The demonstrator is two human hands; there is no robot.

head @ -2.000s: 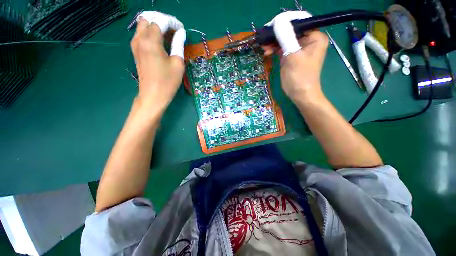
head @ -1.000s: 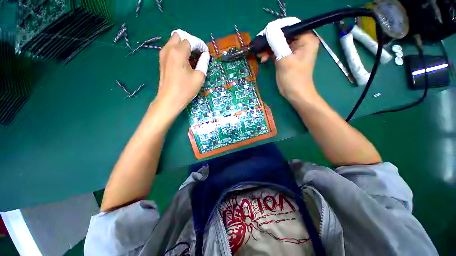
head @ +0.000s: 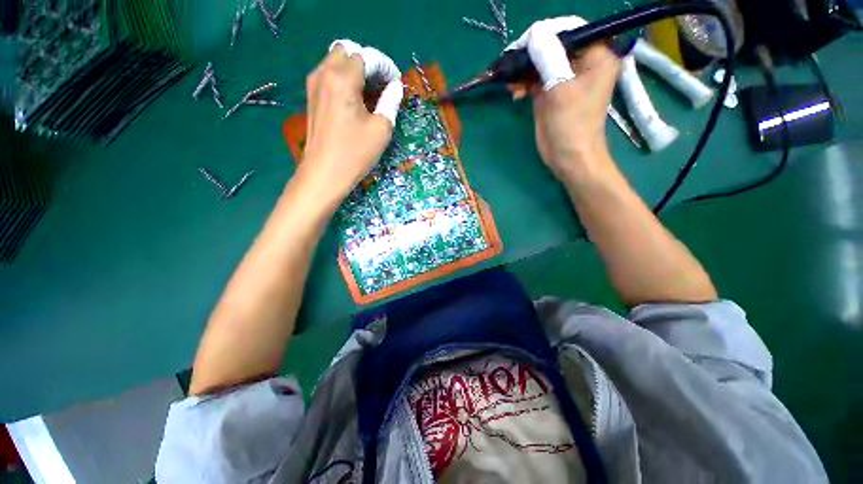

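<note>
A green circuit board panel [head: 416,213] lies in an orange fixture [head: 491,236] in front of me. A twisted wire lead [head: 421,74] stands at the panel's top edge. My left hand [head: 350,118], with white finger cots, is over the panel's upper left; its fingertips are bent together near the top edge, and whether they hold something is hidden. My right hand [head: 572,99], also with white cots, holds a black soldering iron [head: 516,66]. The iron's tip points left and reaches the panel's top right edge.
Loose twisted leads [head: 251,99] lie left and above. Stacked panels [head: 104,90] stand upper left. White-sleeved pliers [head: 646,104], tweezers [head: 623,126] and small white pieces [head: 727,90] lie right. A black box [head: 787,115] and the iron's cable [head: 712,123] are farther right.
The panel and bench items have shifted left in view. My left hand has moved right along the panel's top edge. The iron's tip, previously over the board, is now at the top right edge.
</note>
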